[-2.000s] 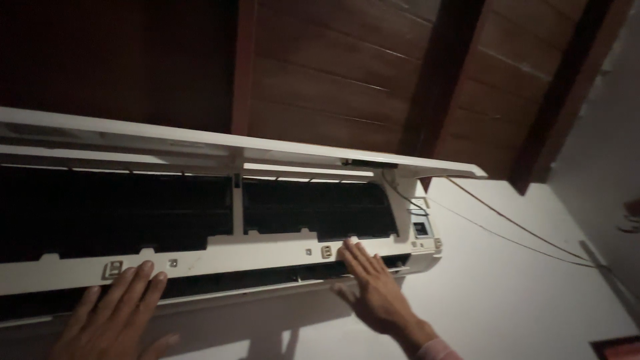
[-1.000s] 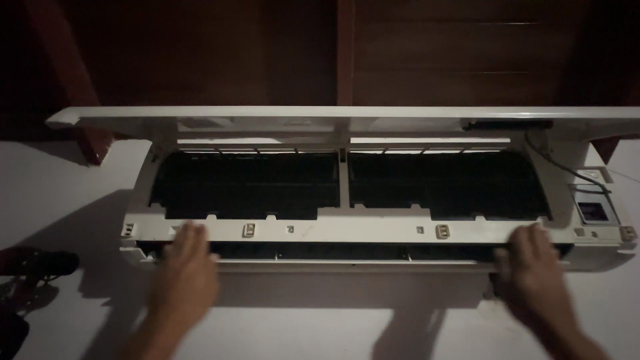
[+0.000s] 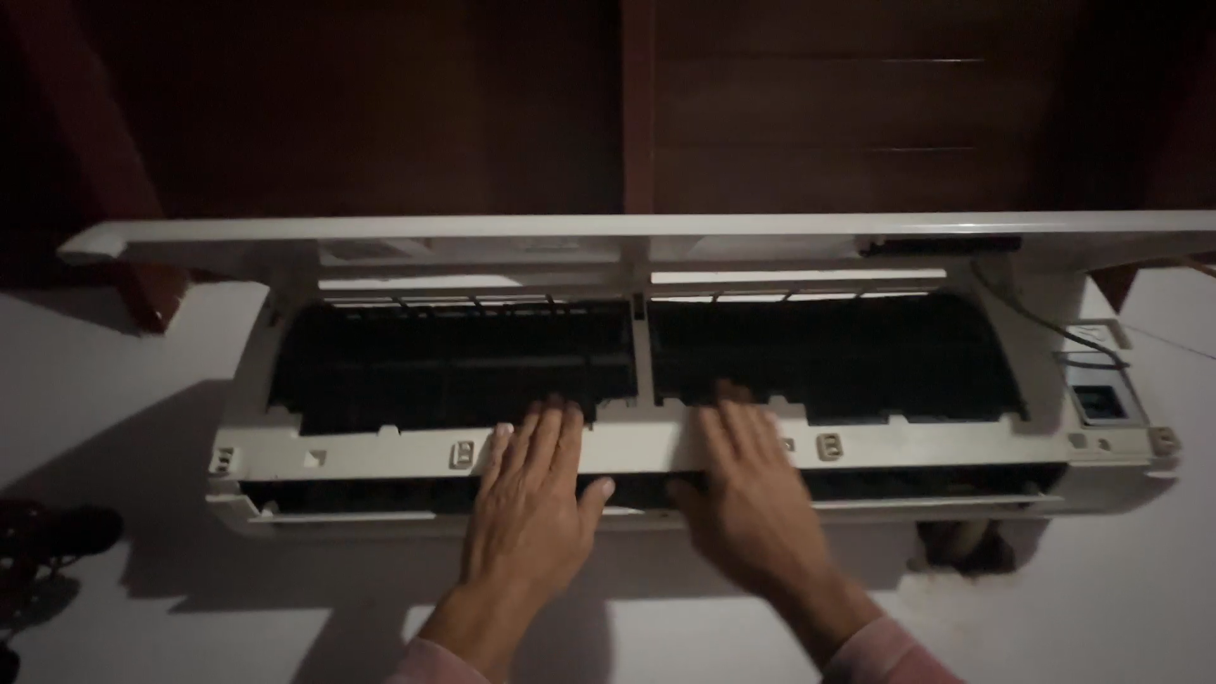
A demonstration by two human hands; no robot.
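A white split air conditioner's indoor unit (image 3: 902,443) hangs on the wall with its front panel (image 3: 475,228) raised. Two dark filter areas (image 3: 456,366) show behind the frame, one on each side of the central upright. My left hand (image 3: 532,503) lies with its fingers extended on the lower front rail, left of centre, fingertips at the lower edge of the left filter. Just right of the centre, my right hand (image 3: 750,494) rests flat on the same rail, slightly blurred, its fingertips by the right filter. Neither hand grips anything.
Dark wooden ceiling boards and a red-brown beam (image 3: 636,114) lie above the panel. A thin cable (image 3: 1026,309) runs down the unit's right side past a small display module (image 3: 1099,401). Below right, a dark hole (image 3: 967,546) in the wall holds a pipe. Dark objects stand at far left.
Both hands have moved inward along the rail, from near its ends to either side of the centre. The view has swung since two seconds ago. The panel stays raised.
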